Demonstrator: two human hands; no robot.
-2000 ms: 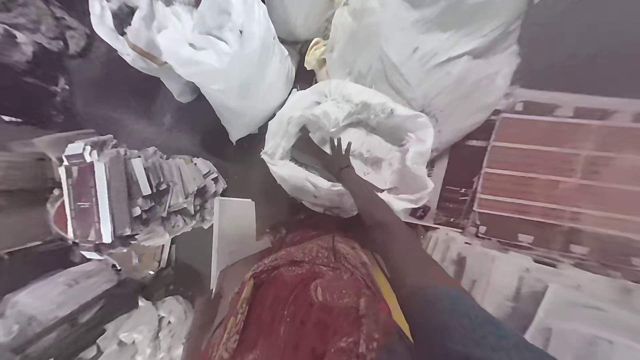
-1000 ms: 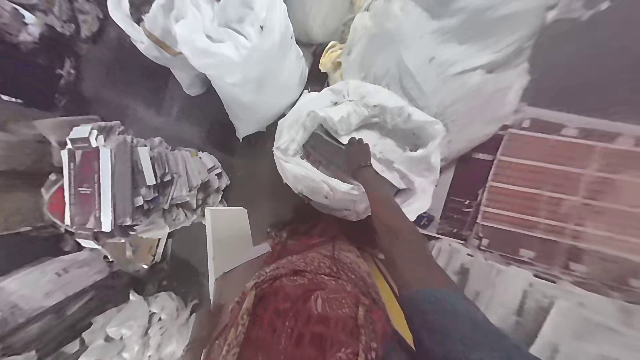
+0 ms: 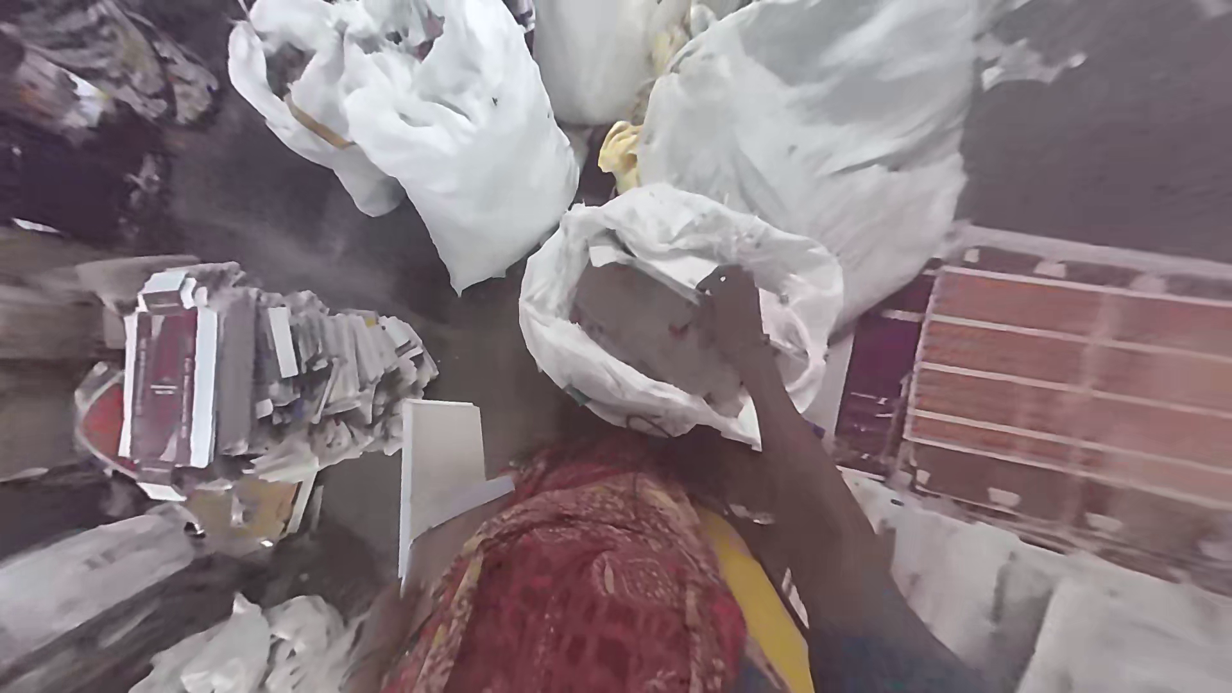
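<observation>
An open white plastic sack (image 3: 568,337) stands in front of me, its rim spread wide. My right hand (image 3: 731,303) is inside its mouth, fingers closed at the right edge of a grey-brown flat sheet (image 3: 635,318), which looks like cardboard. The fingertips are partly hidden and blurred. I cannot make out my left hand anywhere. A white folded carton piece (image 3: 443,443) stands upright to the left of the patterned red cloth (image 3: 597,577) over my lap.
A long stack of flattened cartons (image 3: 318,366) lies at left. Beyond the open sack are a filled white sack (image 3: 472,125) and a larger one (image 3: 808,125). Printed reddish sheets (image 3: 1068,375) lie at right, with white material (image 3: 962,568) below them. More white plastic (image 3: 260,645) is at lower left.
Two seconds ago my right hand was spread open over the sack. Its fingers have since closed at the sheet, and the sheet now shows more broadly across the sack's mouth.
</observation>
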